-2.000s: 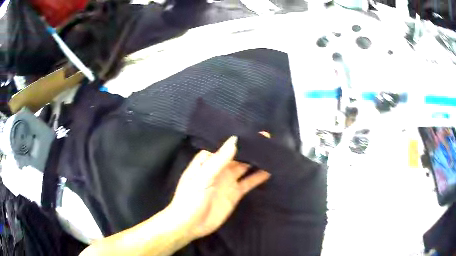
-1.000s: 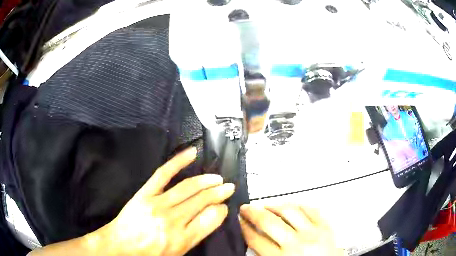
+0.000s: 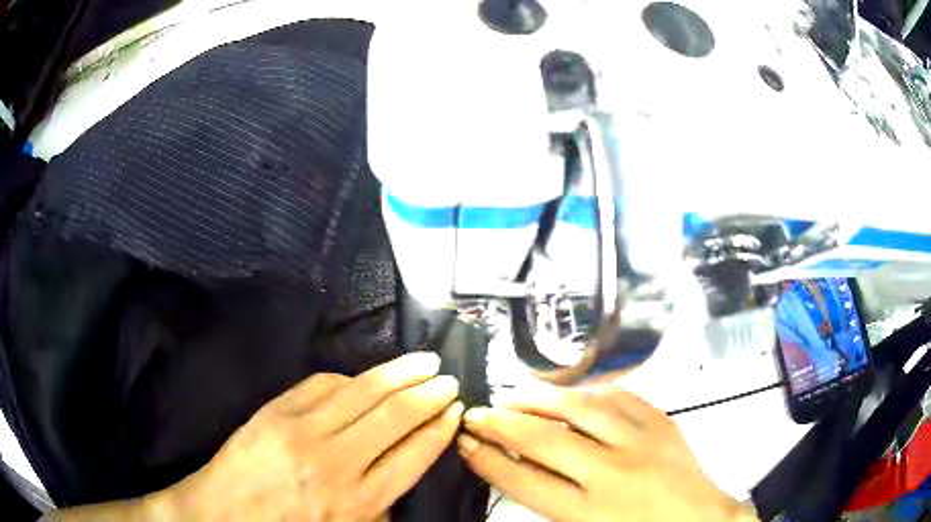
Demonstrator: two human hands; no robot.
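A black workpiece lies left of and under the white sewing machine head. Its ribbed panel spreads at the upper left. A narrow black edge runs from the presser foot area towards me. My left hand lies on the cloth, its fingertips holding it down just below the presser foot; its thumb is hidden. My right hand has its fingertips on the right side of the narrow edge, almost touching my left fingertips. The needle itself cannot be made out.
A shiny curved guard sticks out on the machine head's front. A smartphone showing a video stands to the right. Black strips hang at the lower right, beside a red bin.
Since the first frame, the cloth has come under the machine head and my right hand has come into view. Since the second, my fingertips have drawn closer together and the view has shifted nearer the machine.
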